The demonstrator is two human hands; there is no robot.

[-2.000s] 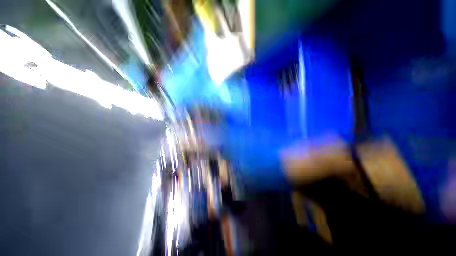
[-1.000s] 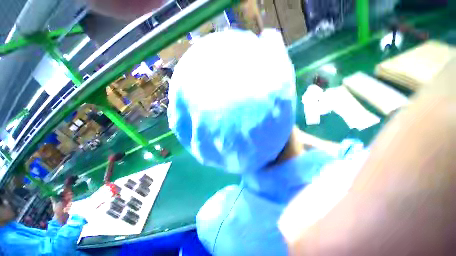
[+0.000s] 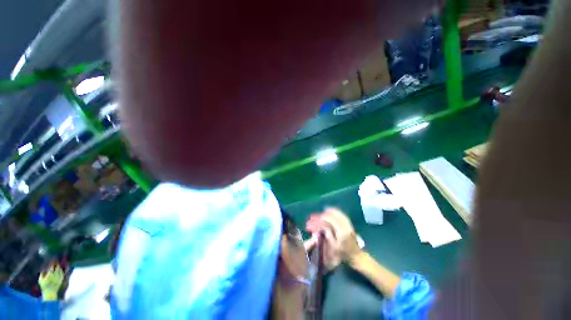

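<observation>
A very large, blurred dark-red shape [image 3: 238,81], perhaps a finger close to the lens, fills the upper middle. A blurred brown shape [image 3: 526,206] fills the right edge. I cannot tell whether either is my left or right hand, or whether it holds anything. Below, the hands [image 3: 335,234] of a person in a blue smock are together around a blurred dark, long-handled unit [image 3: 315,275]. A squat white bottle [image 3: 372,203] and fanned white sheets [image 3: 421,206] lie to the right of those hands.
A person's light-blue cap or smock [image 3: 194,250] covers the lower middle. A stack of narrow strips [image 3: 449,181] lies right of the sheets. A green rail [image 3: 363,140] crosses behind, with a green post [image 3: 453,56]. Another person's yellowish hand [image 3: 51,281] is at the far left.
The reddish shape at the top has grown and come down over the view. The light-blue form has shifted lower left, uncovering the person's hands. The large shape at the right has darkened and narrowed.
</observation>
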